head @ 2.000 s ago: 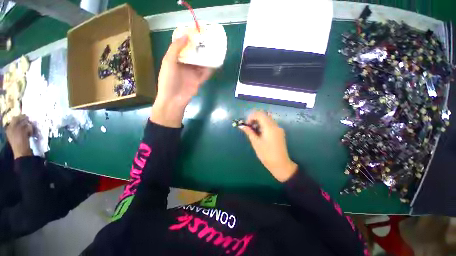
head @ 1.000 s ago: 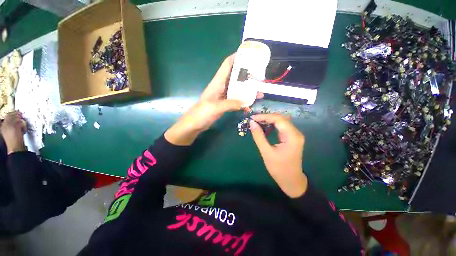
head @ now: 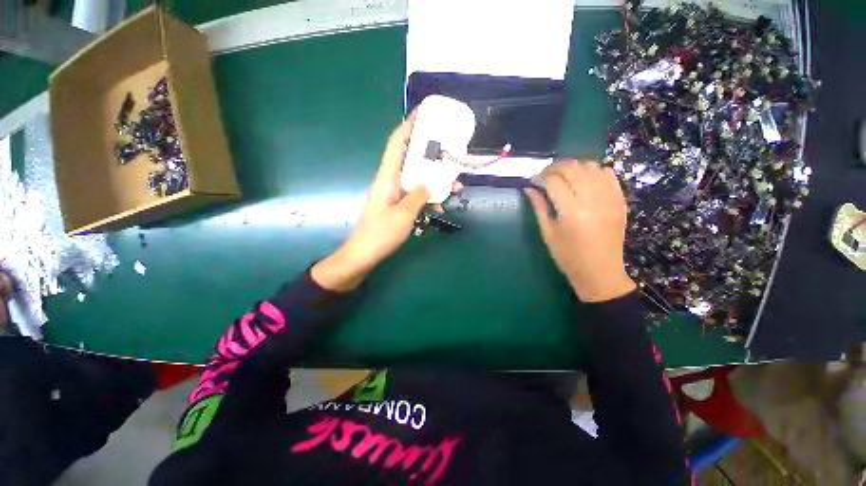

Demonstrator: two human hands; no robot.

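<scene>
My left hand (head: 385, 214) holds a cream-white rounded housing (head: 454, 119) over the left part of the white pad (head: 489, 33) and its black strip (head: 532, 119). The housing's open side faces up, with a small dark square component (head: 434, 150) inside and a red lead wire (head: 475, 163) sticking out to the right. A small dark module (head: 442, 224) lies on the green bench just below the housing. My right hand (head: 584, 223) is at the pad's lower right corner with fingers curled; whether something small is between the fingertips cannot be told.
An open cardboard box (head: 214, 123) with dark parts stands at left. A large heap of small modules (head: 707, 180) lies at right, beside a black mat (head: 817, 294) bearing another housing (head: 848, 235). Whitish plastic film (head: 47, 252) and part of a neighbour's dark sleeve (head: 57, 380) show at far left.
My left hand has brought the housing down from the upper left to the pad, open side up. My right hand has let go of the module and moved right. The view has shifted right.
</scene>
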